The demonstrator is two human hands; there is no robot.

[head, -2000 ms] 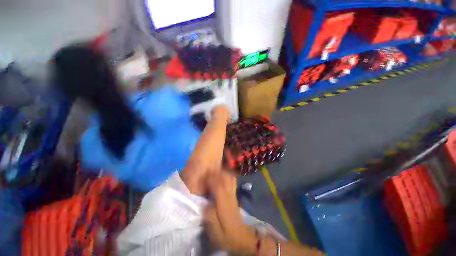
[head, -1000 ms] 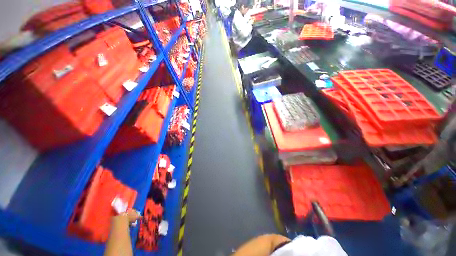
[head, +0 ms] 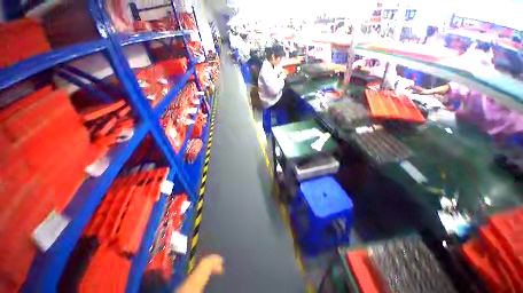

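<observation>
My left hand [head: 207,269] is at the bottom edge, left of centre, over the walkway beside the rack. It is small and blurred, its fingers look loosely curled, and I see nothing clear in it. My right hand is out of the picture. A blue stool [head: 327,197] stands on the right of the walkway. Clear blister trays [head: 410,266] lie on a red-orange tray [head: 362,272] at the bottom right. More stacked red-orange trays [head: 499,246] are at the right corner.
A blue rack [head: 129,74] filled with red-orange trays lines the left. The grey walkway [head: 238,189] runs ahead between yellow-black floor tape. A small green-topped table [head: 301,140] stands right of it. A seated person [head: 269,83] is ahead beside the long green bench [head: 453,151].
The view has moved forward along the walkway. The near red-orange trays have shifted toward the lower right corner, and the blue stool shows more fully. The forearm at the bottom centre has left view.
</observation>
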